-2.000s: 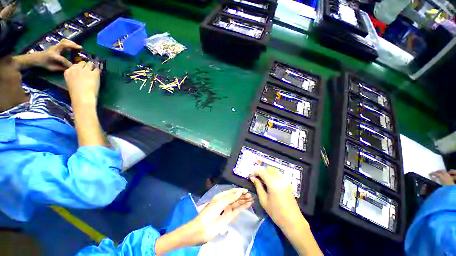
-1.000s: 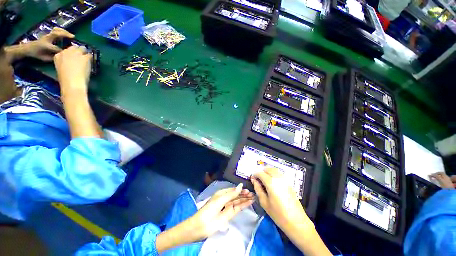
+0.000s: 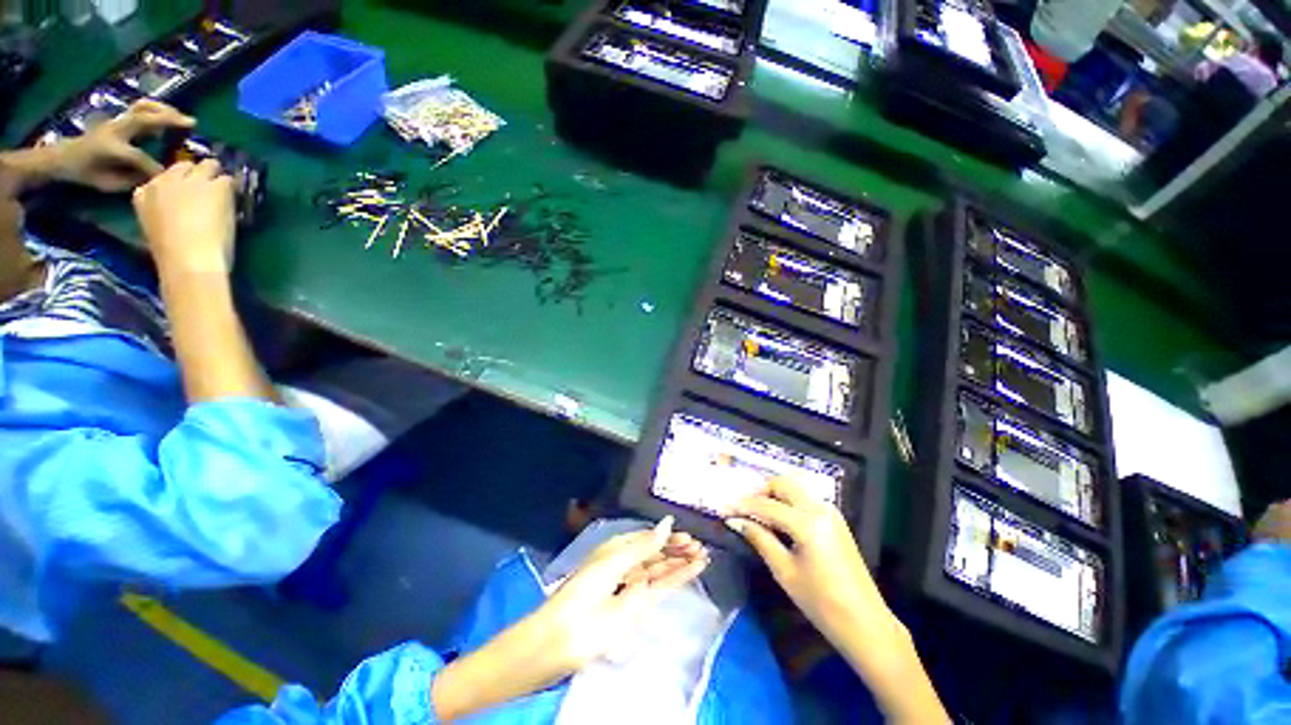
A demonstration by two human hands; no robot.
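The near foam tray (image 3: 684,371) holds phone frames in a row of pockets. My right hand (image 3: 804,545) is over the lower edge of the nearest phone frame (image 3: 736,475), fingertips close together; whether they pinch a small part is too small to tell. My left hand (image 3: 612,595) is palm up just left of the tray, fingers half curled. Tiny dark specks show near its fingertips, too blurred to name. An orange flex cable (image 3: 752,346) lies in the second frame up.
A second foam tray (image 3: 934,425) stands to the right, with thin tweezers (image 3: 902,438) between the trays. Pale sticks (image 3: 456,231) and black pieces (image 3: 559,255) lie left. A blue bin (image 3: 348,96), plastic bag (image 3: 442,116) and neighbour's hands (image 3: 187,215) are beyond.
My right hand has shifted slightly right on the nearest frame, and its fingers have changed pose. My left hand stays palm up beside the tray. The whole view has shifted a little.
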